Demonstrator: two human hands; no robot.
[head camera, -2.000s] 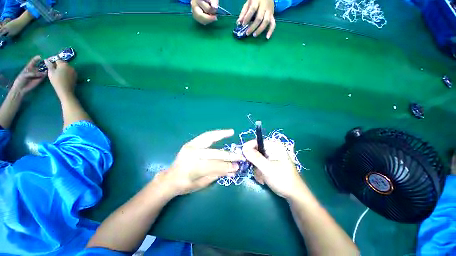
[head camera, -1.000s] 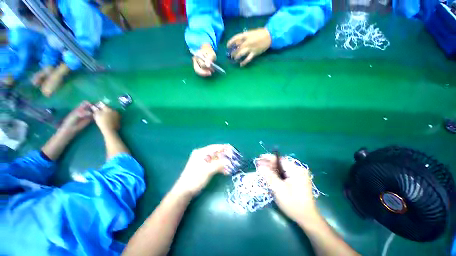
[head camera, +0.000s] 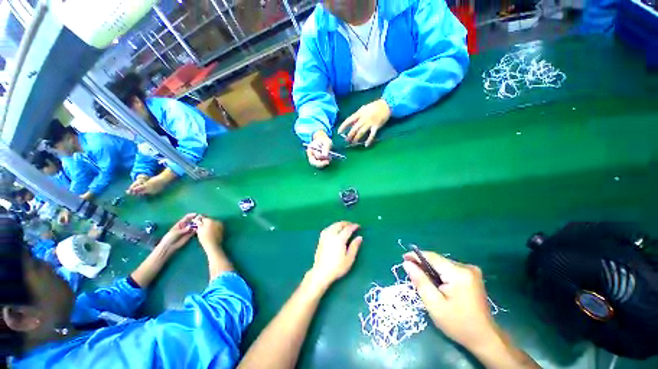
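Observation:
My left hand (head camera: 336, 252) is bare, at the near edge of the green strip, fingers apart, with nothing visible in it. A dark squarish device housing (head camera: 349, 197) lies on the strip just beyond its fingertips, not touching. My right hand (head camera: 453, 292) is shut on a slim dark tool (head camera: 426, 265), held slanted above the worktop. A tangled heap of white strands (head camera: 393, 311) lies on the near worktop between my hands, partly under my right hand.
A black fan (head camera: 602, 288) stands at the right. Another housing (head camera: 247, 205) lies on the strip to the left. A person (head camera: 382, 65) sits opposite, with a second white heap (head camera: 521, 75) nearby. A person at the left works close to my left arm.
My left hand has moved forward to the strip and opened; the dark unit it held is now on the strip. My right hand keeps the tool. The view has tilted up and turned left.

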